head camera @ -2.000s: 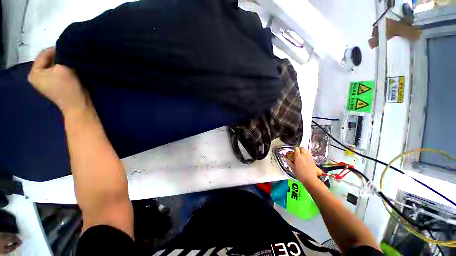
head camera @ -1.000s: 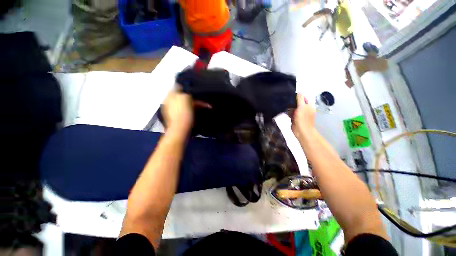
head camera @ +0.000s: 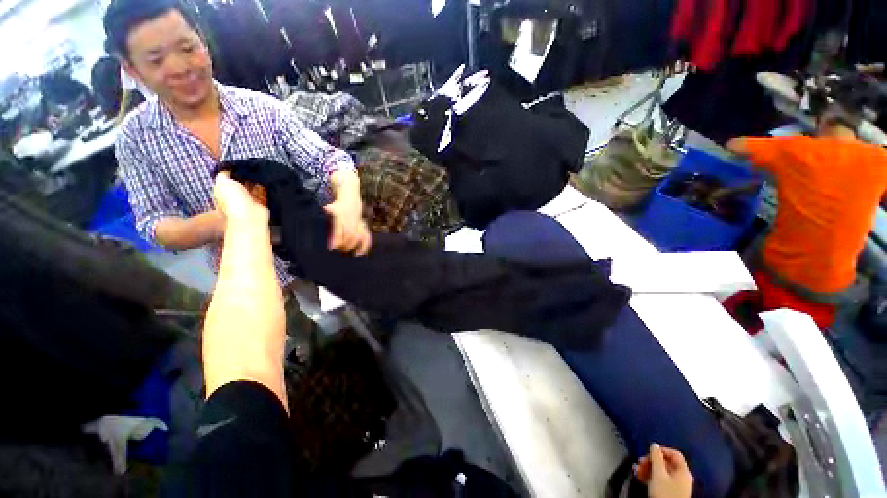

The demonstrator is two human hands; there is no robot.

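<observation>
My left hand [head camera: 239,201] reaches out at the left and grips one end of a long black garment piece [head camera: 418,282]. Another person's hands are also on that end. The other end lies across the navy padded board [head camera: 632,374]. My right hand [head camera: 669,475] is cut off by the bottom edge, fingers bent, beside a thin dark strap. I cannot tell if it holds the strap. Dark plaid cloth [head camera: 757,447] lies at the board's near end.
A person in a checked shirt [head camera: 233,122] stands across at the left. A person in orange [head camera: 827,199] is at the right by a blue bin [head camera: 695,219]. A black garment heap [head camera: 501,146] sits at the board's far end, beside a plaid pile [head camera: 399,190] over the white table [head camera: 535,404].
The view has swung left. The black piece is stretched towards the other person, with my left hand on its end. My right hand has left the black cloth. The iron is out of view.
</observation>
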